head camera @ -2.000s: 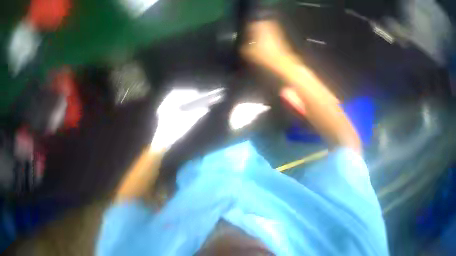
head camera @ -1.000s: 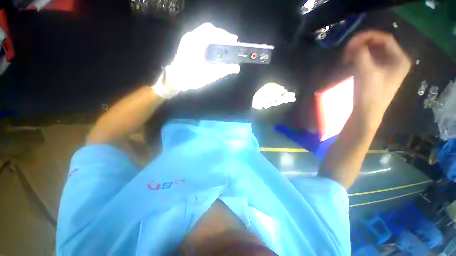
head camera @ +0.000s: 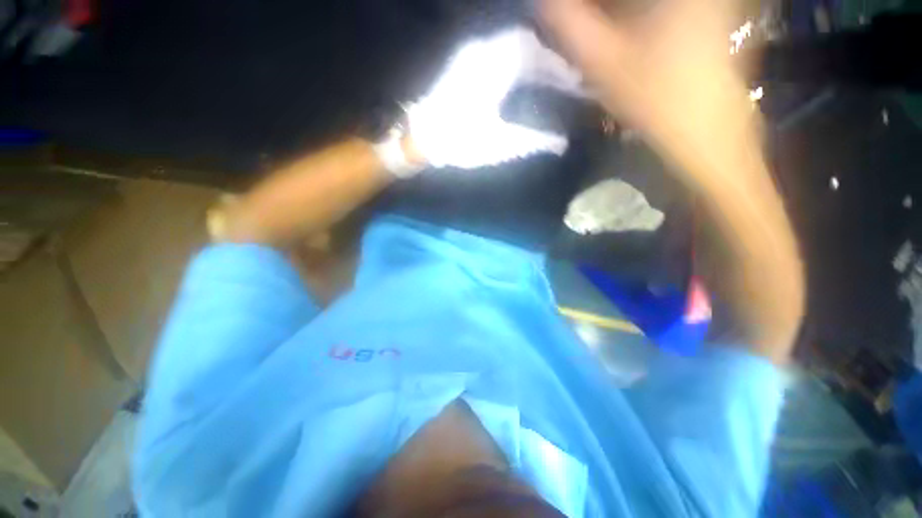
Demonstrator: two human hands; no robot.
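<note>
My left hand (head camera: 470, 106), in a bright white glove, is at the upper centre with its thumb pointing right. It holds the electronic unit (head camera: 549, 67); only a pale, blurred part shows at the fingers, and its ports cannot be made out. My bare right hand (head camera: 617, 46) is strongly blurred at the top edge, just right of the unit and overlapping its far side. Its fingers and anything in them cannot be made out. Whether it touches the unit is unclear.
A crumpled off-white cloth or glove (head camera: 614, 207) lies on the black surface. A blue flap (head camera: 657, 312) and red-white pad (head camera: 698, 301) are beside my right forearm. Cardboard (head camera: 152, 268) is at left. A dark bar-like shape (head camera: 849, 51) is at upper right.
My right hand has moved left, to the unit. My left hand with the unit sits slightly farther right and higher in view. The camera view has shifted too.
</note>
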